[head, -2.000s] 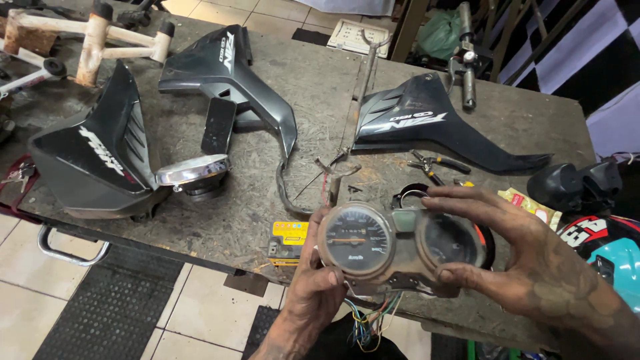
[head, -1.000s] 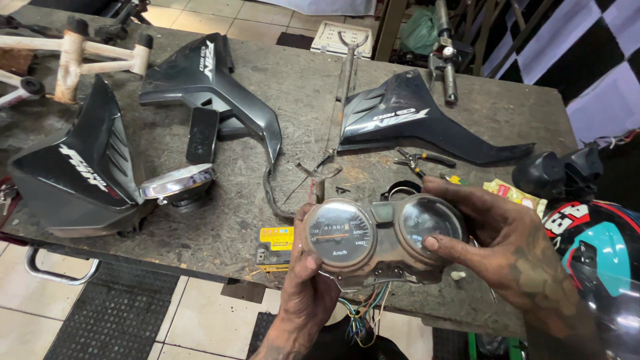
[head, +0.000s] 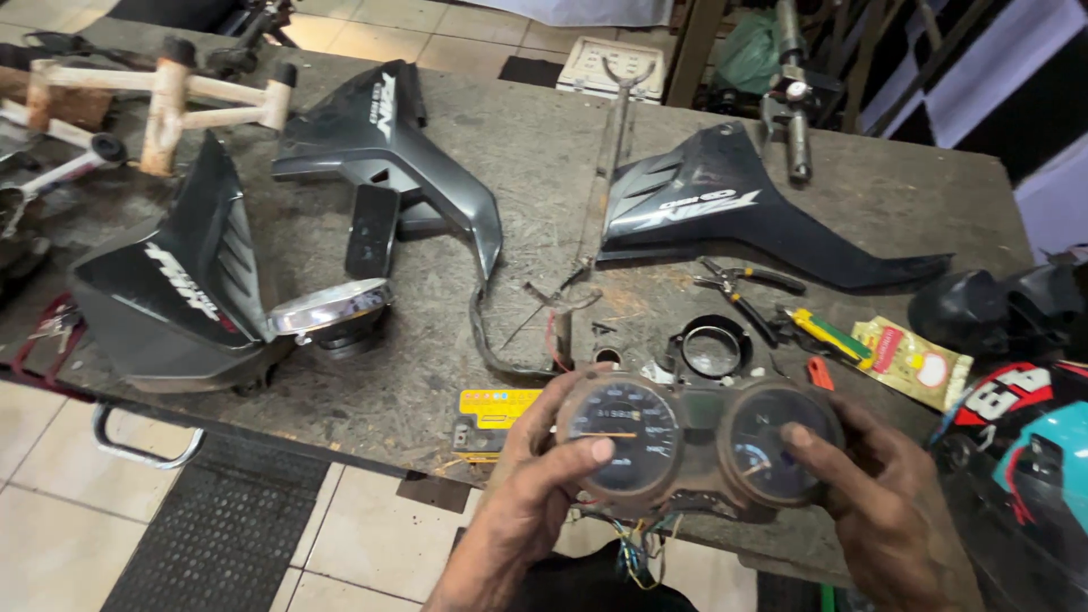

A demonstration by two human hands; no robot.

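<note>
A motorcycle instrument cluster [head: 701, 442] with two round dials is held between my hands, dials facing up toward the camera. My left hand [head: 544, 476] grips the speedometer side, its thumb on that dial's glass. My right hand [head: 875, 484] holds the other dial, the thumb resting on its glass. A bundle of coloured wires [head: 637, 544] hangs below the cluster. Just beyond lies a black ring-shaped housing [head: 712, 344]. A yellow-topped battery [head: 493, 416] sits left of my left hand at the bench edge, partly hidden by it.
On the workbench [head: 544, 204] lie dark plastic motorcycle fairings [head: 705, 204], a chrome-rimmed headlight [head: 331, 306], a black phone [head: 372, 231], pliers [head: 739, 297], a yellow-green cutter [head: 829, 336] and a metal stand. A white frame [head: 170, 102] is at far left, a helmet [head: 1020, 425] at right.
My right hand has changed its grip: its fingers were over the top of the cluster and now wrap its right side. The thumb has moved up the right dial's glass.
</note>
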